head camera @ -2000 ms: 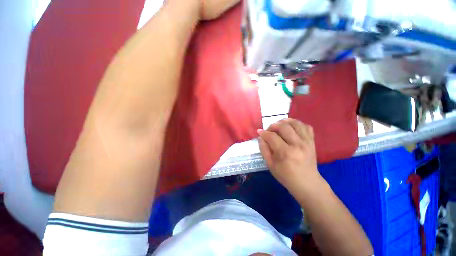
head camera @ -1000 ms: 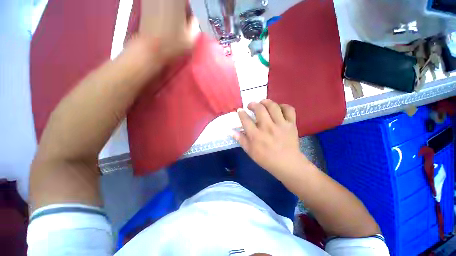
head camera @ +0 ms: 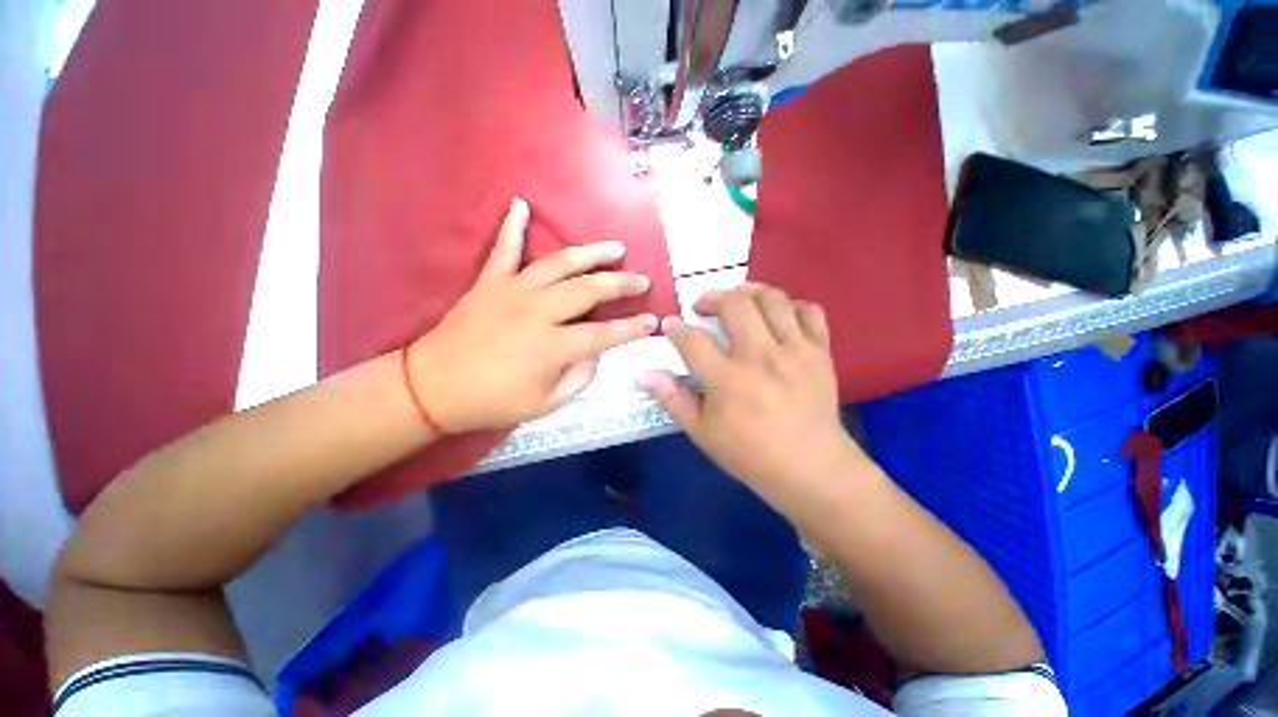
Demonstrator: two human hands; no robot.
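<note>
A dark-red panel lies flat on the table, its right edge running up to the presser foot and needle under the lit machine head. My left hand lies spread flat on this panel, fingers pointing right. My right hand is at the panel's lower right corner, its index fingertip at the edge close to my left fingertips; whether it pinches the cloth is not clear. A smaller red piece lies right of the needle, beside my right fingers. Another red panel lies at the far left.
The sewing machine stands at the top. A green ring is right of the needle. A smartphone and brown scraps lie at the right. A blue plastic crate stands below the table's right front edge, another at the lower left.
My left hand has come down from the upper part of the panel to rest near its lower right corner. The panel now lies flatter. My right hand has stayed near the same edge.
</note>
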